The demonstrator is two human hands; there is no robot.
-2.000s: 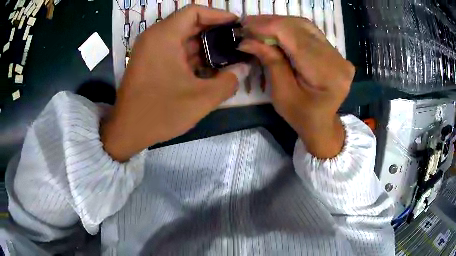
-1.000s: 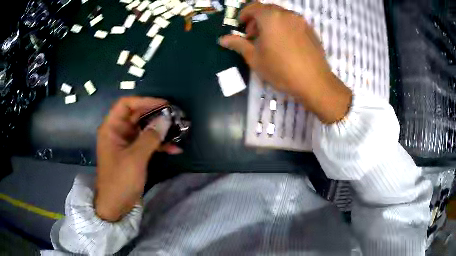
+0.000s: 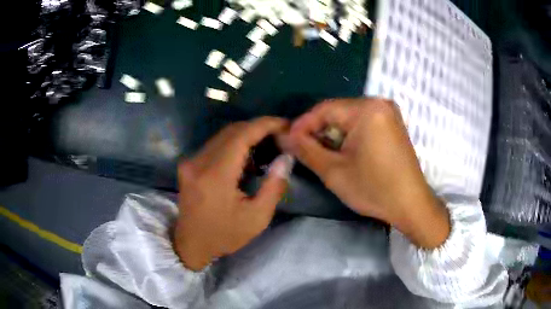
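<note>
My left hand (image 3: 223, 187) is curled around a small black glossy housing (image 3: 261, 156), which shows between thumb and fingers, blurred and partly hidden. A pale cover is on the left thumb tip. My right hand (image 3: 368, 157) meets it with thumb and index finger pinched together at the housing's upper right side. A small cream-coloured thing (image 3: 331, 136) shows within the curled right fingers; whether it is a held pad or a finger cot cannot be told. What lies between the right fingertips is hidden.
Cream-white pads (image 3: 260, 48) lie loose on the dark green mat, heaped at the top. A white sheet with rows of small strips (image 3: 432, 90) lies to the right, partly behind my right hand. Clear ribbed trays (image 3: 522, 139) are far right. A shiny black heap (image 3: 75, 54) is top left.
My right hand has come back down from the pads to the left hand. The left hand has turned with the housing. The view has shifted, and the white square is out of sight.
</note>
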